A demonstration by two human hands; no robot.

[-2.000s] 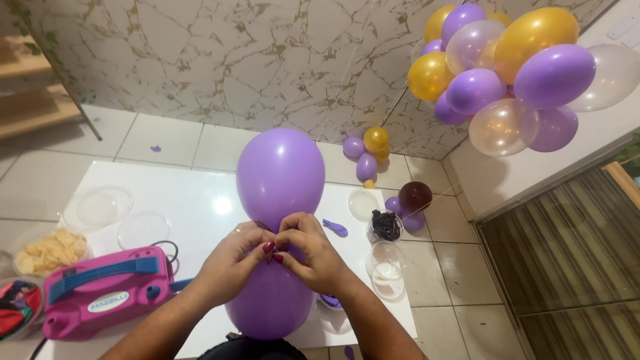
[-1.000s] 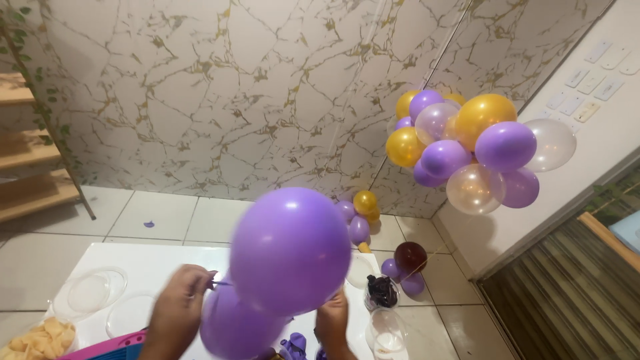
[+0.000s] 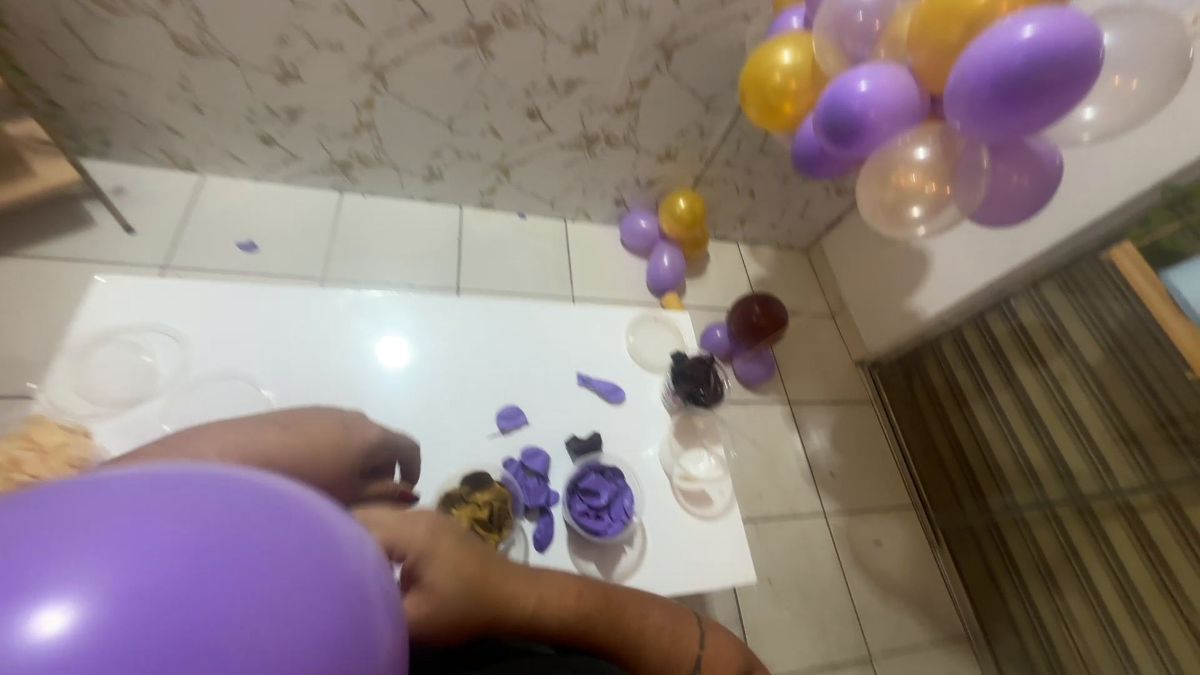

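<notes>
A large inflated purple balloon (image 3: 197, 572) fills the lower left of the view. Beyond its upper edge is my left hand (image 3: 361, 459), fingers bent down; whether they hold anything is hidden. Against the balloon's right edge lies my right hand (image 3: 436, 572), its fingertips partly behind the balloon, so its grip cannot be told. Close by on the white table (image 3: 309, 347) stand a cup of gold balloons (image 3: 483, 508) and a cup of purple balloons (image 3: 600, 502), with loose deflated purple balloons (image 3: 532, 478) between them.
Plastic lids (image 3: 698, 464) and a container of black balloons (image 3: 697, 380) are at the table's right side. Chips (image 3: 45, 455) lie at the left. A cluster of inflated balloons (image 3: 919, 103) hangs upper right; smaller clusters (image 3: 666, 267) rest on the tiled floor beyond the table.
Two seconds ago both hands were together between two purple balloons at the table's middle. Now a purple balloon is at the lower left, and my hands are beside it. The cups have come into fuller view.
</notes>
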